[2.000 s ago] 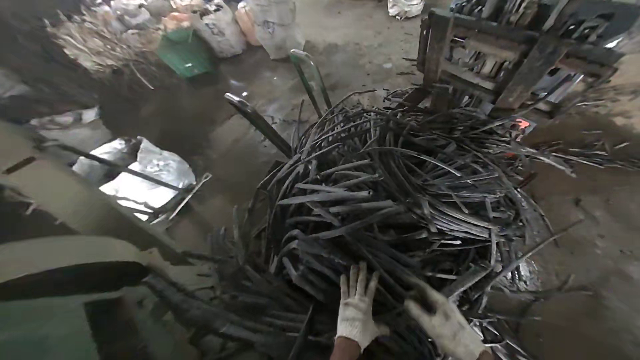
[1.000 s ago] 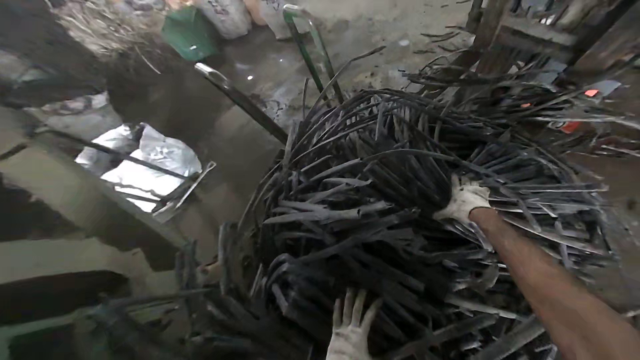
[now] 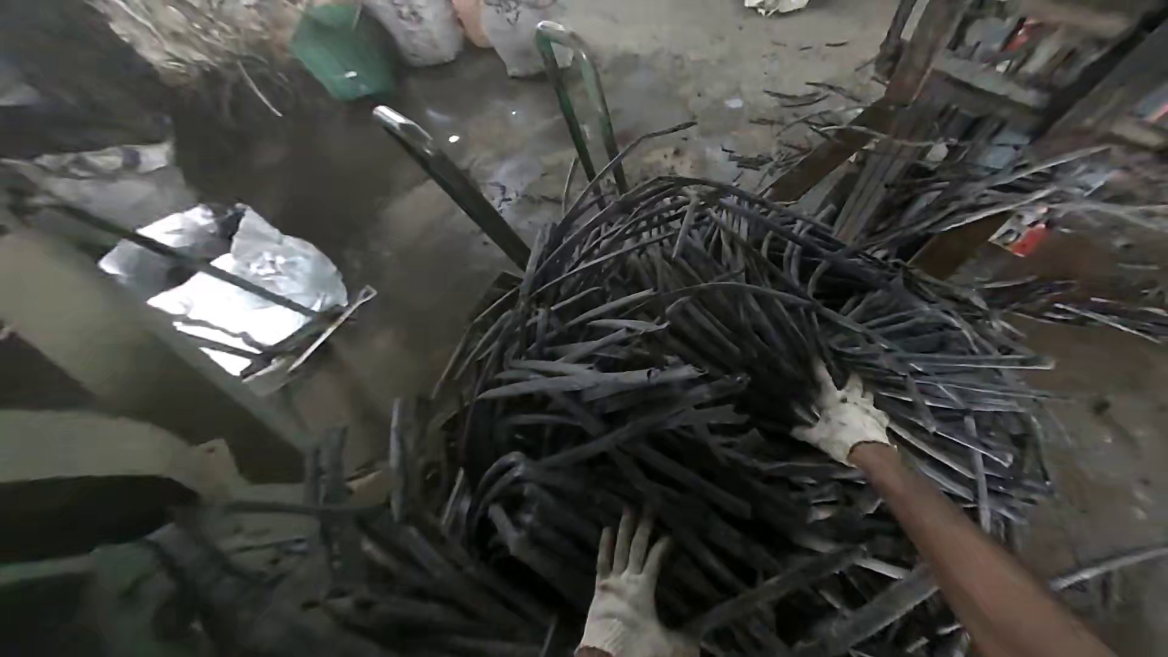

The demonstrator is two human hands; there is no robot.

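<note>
A large heap of dark, flexible strips, perhaps rubber or plastic [image 3: 639,365], fills the middle of the view. My right hand [image 3: 844,415], in a whitish knit glove, lies on the right part of the heap with its fingers spread and some fingertips among the strips. Lower down, near the bottom edge, my left hand [image 3: 628,584] in a like glove rests on the heap, fingers apart. Neither hand is seen closed round a strip. Two green metal bars with bent handle ends, one [image 3: 456,187] at the left and one [image 3: 584,100] at the right, rise behind the heap.
A shiny whitish plastic sheet or bag [image 3: 265,274] lies at the left beside a pale machine-like structure [image 3: 119,328]. A green container [image 3: 342,50] and filled sacks [image 3: 415,27] stand at the back. Wooden framing [image 3: 912,73] with scrap rises at the upper right.
Two seconds ago both hands were close together at the heap's lower edge; my right hand has since moved away onto its right part. The view has shifted closer over the heap.
</note>
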